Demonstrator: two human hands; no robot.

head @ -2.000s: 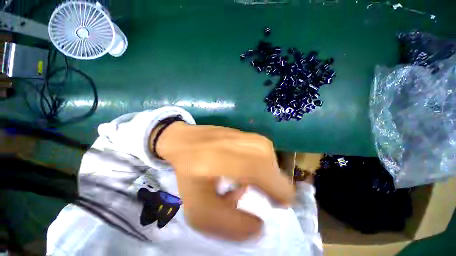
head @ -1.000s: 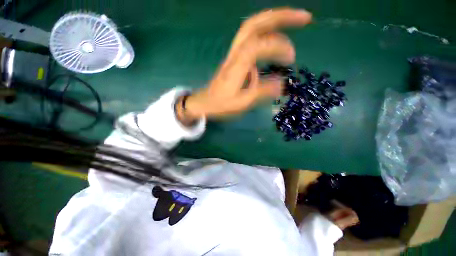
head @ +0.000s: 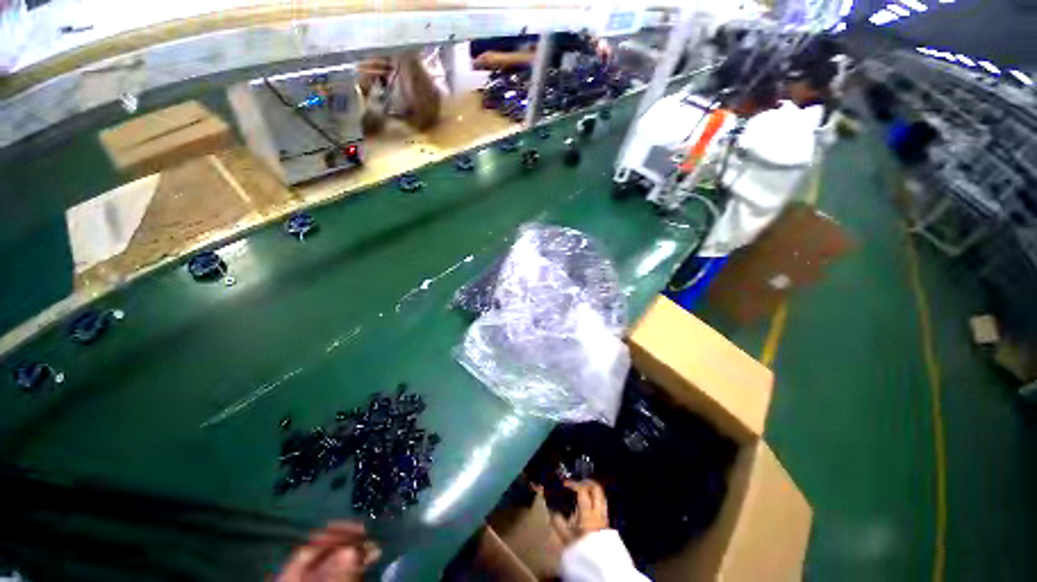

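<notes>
A loose pile of small glossy black parts (head: 381, 449) lies on the green belt (head: 330, 341) at lower left. My left hand (head: 330, 555) is blurred and cut off by the bottom edge, just below the pile; I cannot tell if it holds anything. My right hand (head: 582, 512) is inside the near left part of the open brown carton (head: 779, 500), at the black parts (head: 671, 472). Its fingers are bent at the parts, and whether they grip one is not clear.
A clear plastic bag (head: 552, 330) lies on the belt's edge against the carton. Small round dark pieces (head: 207, 266) stand along the far belt edge. Across are a bench machine (head: 301, 125) and cardboard (head: 165, 139). A person in white (head: 762, 171) is at the right near white equipment.
The view has swung right and up, showing the far bench and aisle. My left hand has left the pile and is low at the frame's bottom. My right hand is still in the carton.
</notes>
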